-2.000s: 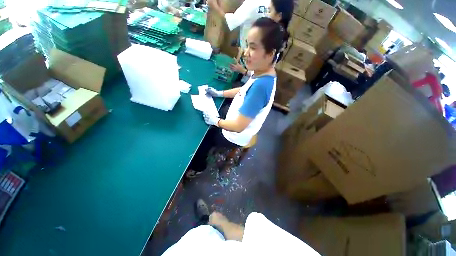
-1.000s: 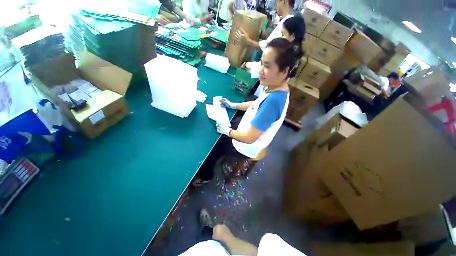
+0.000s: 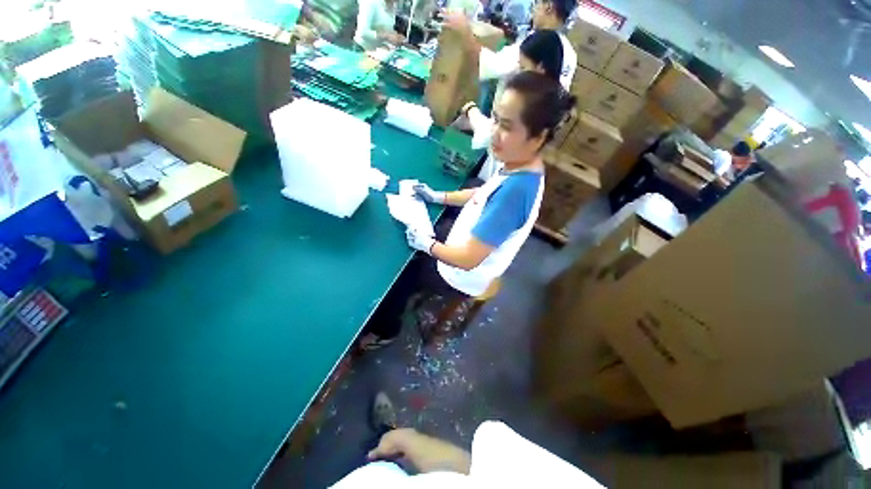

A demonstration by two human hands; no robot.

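Observation:
A bare hand, which looks like my right hand (image 3: pixel 409 447), shows low in the middle, partly cut off by white cloth. Its fingers point left and nothing shows in it; their exact shape is unclear. My left hand is not in view. The long green-topped table (image 3: pixel 210 334) lies in front of me on the left. A tall white block (image 3: pixel 323 158) stands on it. An open brown carton (image 3: pixel 196 212) farther left holds small white packets and a dark object.
A seated person (image 3: pixel 497 205) in white gloves holds white sheets (image 3: pixel 409 208) at the table's right edge. Large flattened cartons (image 3: pixel 735 296) lean on the right. Stacked green-white sheets (image 3: pixel 196 67) stand at the back; scraps litter the floor.
The view first shifted up and left, then slightly back. The hand near my lap now shows farther left, with its fingers clearer. Someone beyond has moved a hand to a tall brown carton's top.

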